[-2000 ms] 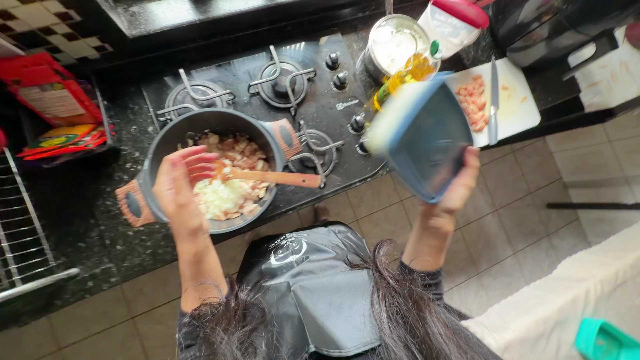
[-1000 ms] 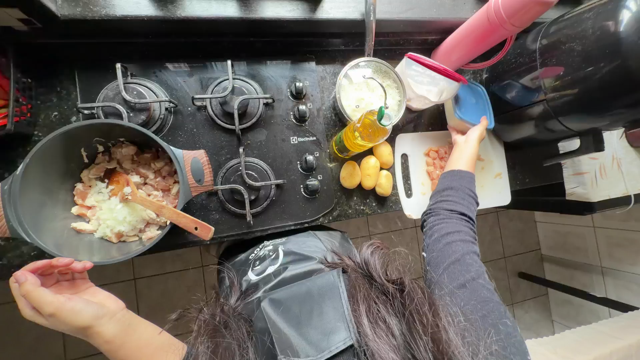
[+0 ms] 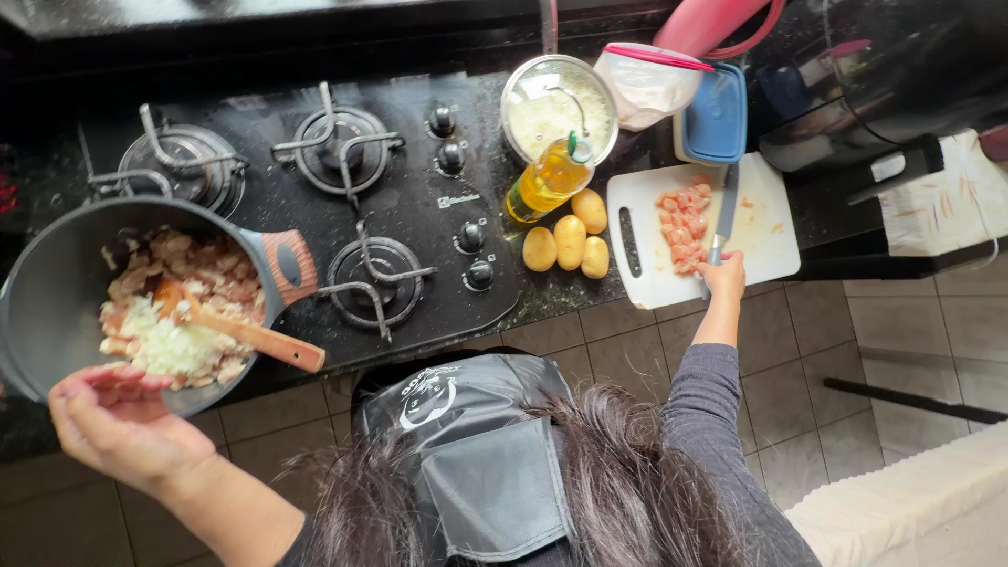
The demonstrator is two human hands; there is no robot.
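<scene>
My left hand [image 3: 126, 429] is cupped with nothing in it, at the near rim of a gray pot [image 3: 55, 260]. Diced meat [image 3: 216, 272] and a pile of chopped onion or garlic [image 3: 169, 339] lie in the pot, with a wooden spoon [image 3: 272, 342] leaning over its near side. At the right, my right hand [image 3: 723, 276] grips the handle of a kitchen knife [image 3: 728, 201], whose blade lies over a white cutting board [image 3: 776, 236]. Diced raw meat [image 3: 683, 224] sits on the board, left of the blade. A blue-lidded container [image 3: 715, 114] stands just behind the board.
The gas stove [image 3: 425, 315] spans the counter between pot and potatoes [image 3: 570, 240]. An oil bottle [image 3: 551, 179], a glass-lidded pan [image 3: 516, 118] and a red-rimmed tub [image 3: 650, 87] stand left of and behind the board. A black appliance [image 3: 906, 71] is at the back right.
The blue container, held in my right hand two seconds ago, now stands behind the board, let go. My right hand has come toward me and taken hold of the knife handle. The view has shifted.
</scene>
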